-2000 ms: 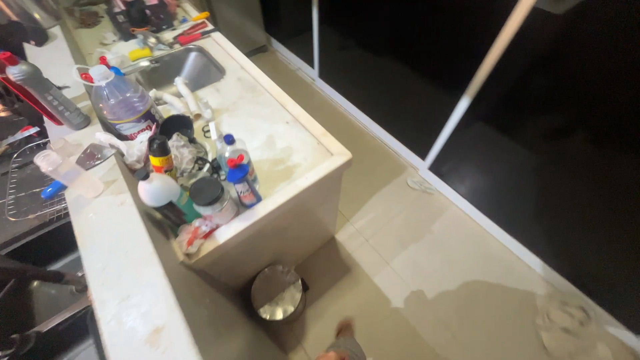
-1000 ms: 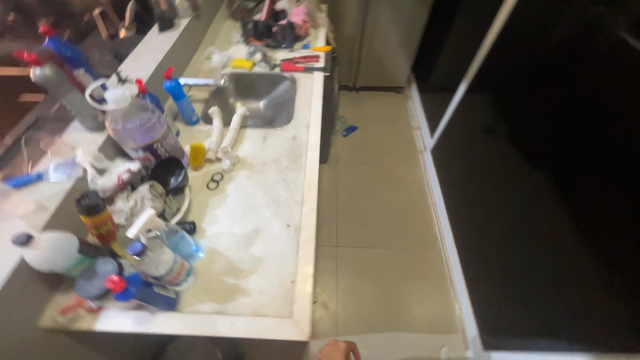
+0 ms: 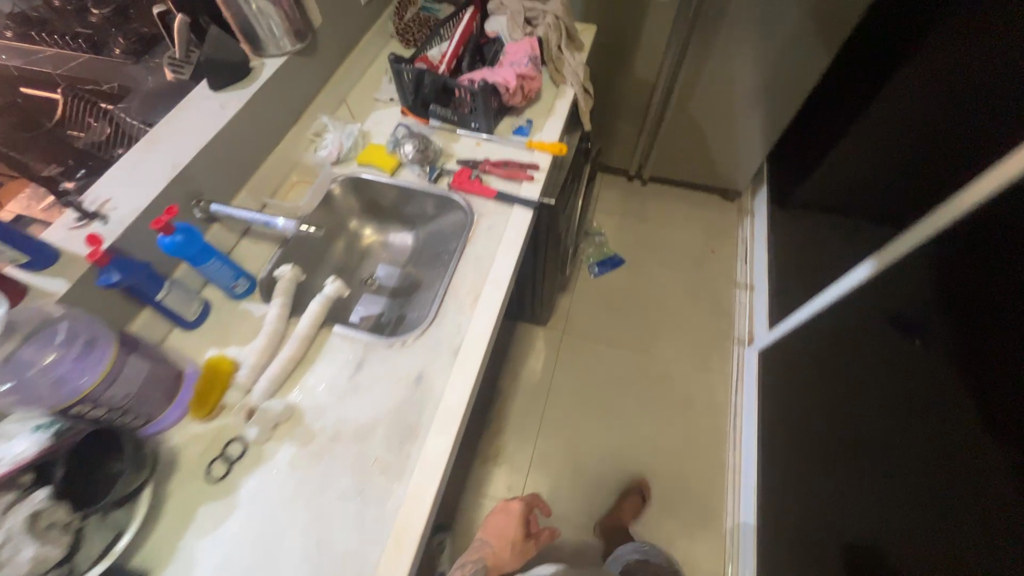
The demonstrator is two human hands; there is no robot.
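Observation:
My left hand (image 3: 516, 528) is at the bottom centre, beside the counter's front edge, empty, with loosely curled fingers and a gap at the thumb. My right hand is out of view. On the stone countertop (image 3: 336, 448) two white corrugated drain pipes (image 3: 292, 344) lean at the rim of a steel sink (image 3: 376, 248). Two black rubber rings (image 3: 226, 458) and a yellow object (image 3: 213, 386) lie near their lower ends. Past the sink are a red pipe wrench (image 3: 488, 186), red-handled pliers (image 3: 500, 169), a yellow-handled screwdriver (image 3: 546, 148) and a yellow sponge (image 3: 378, 158).
Blue bottles (image 3: 204, 254) and a large jug of purple liquid (image 3: 104, 364) stand on the left. A black crate (image 3: 448, 96) with cloths fills the far end. A small plastic packet (image 3: 602, 256) lies on the floor, bounded right by a white-framed dark panel (image 3: 888, 384). One foot (image 3: 628, 504) shows.
The view has swung and moved along the counter toward the sink. My left hand, barely in frame at the bottom edge one second ago, shows more fully now.

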